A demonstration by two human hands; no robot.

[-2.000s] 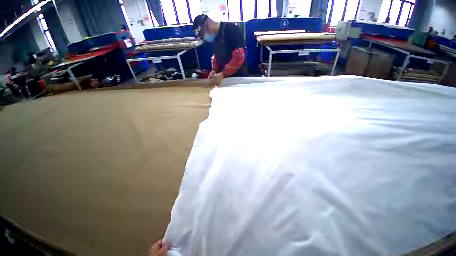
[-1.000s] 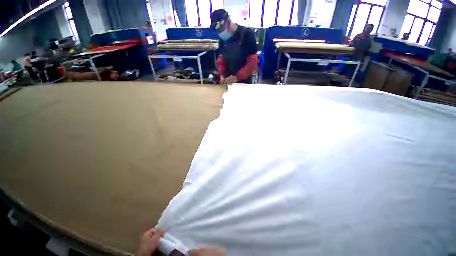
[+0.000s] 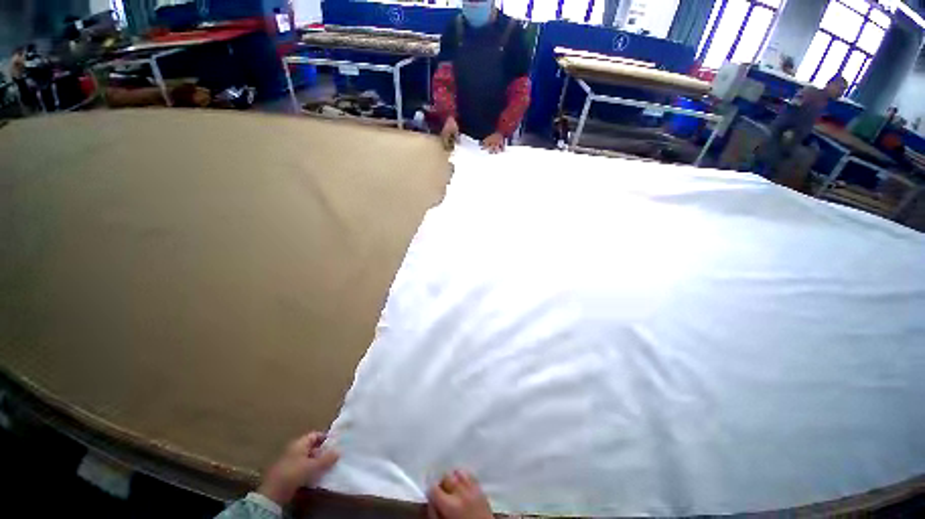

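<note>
The white cloth (image 3: 609, 335) lies over the right part of the tan fabric lay (image 3: 203, 264), with wrinkles near me and an uneven left edge. My left hand (image 3: 297, 466) grips the near left corner of the white cloth between thumb and fingers. My right hand (image 3: 459, 497) is to its right on the near edge of the white cloth, fingers bent onto it and partly cut off by the bottom of the picture.
A coworker (image 3: 485, 76) in a dark apron and red sleeves stands across the table, both hands at the far corner of the white cloth. Blue machines with fabric-loaded tables (image 3: 634, 73) stand behind. Another person (image 3: 801, 117) is at the far right.
The near corner of the white cloth now lies flatter at the table edge. My hands are farther apart. The coworker's hands have separated along the far edge.
</note>
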